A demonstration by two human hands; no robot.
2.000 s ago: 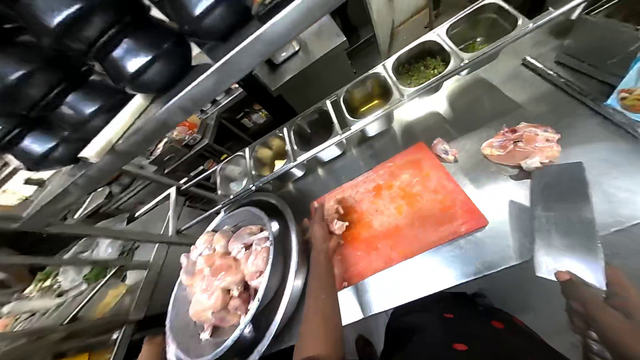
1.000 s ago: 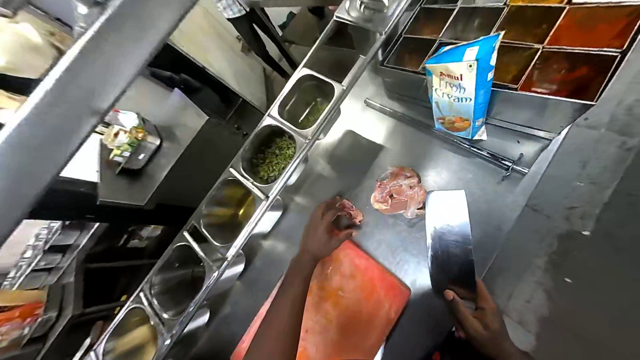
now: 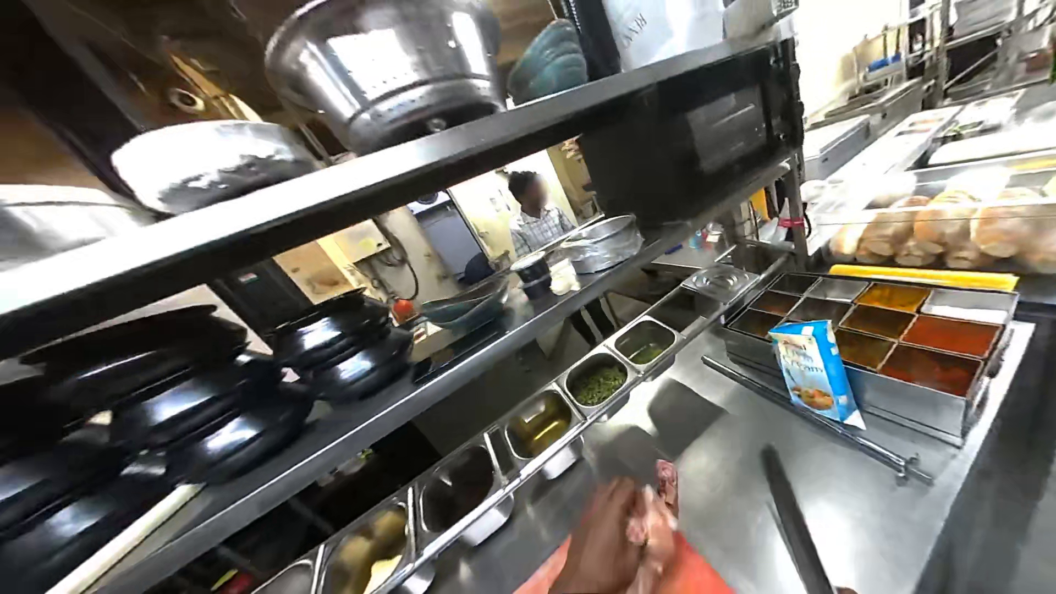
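My left hand, blurred, is over the red cutting board at the bottom, gripping a piece of raw chicken. A small scrap of raw meat lies just beyond the fingers, close to the board's far end. At the lower right a cleaver is seen nearly edge-on above the steel counter. Only a fingertip of my right hand shows at the bottom edge, at the cleaver's lower end; the rest is out of frame.
Steel inserts with chopped herbs and oily liquid line the counter's left edge. A cream carton leans on a sauce and spice box, beside metal rods. Black bowls fill the shelf; a person stands beyond.
The larger chicken piece, on the bare counter one second ago, is now in my left hand at the board. The view has swung upward, and most of my right hand has left it.
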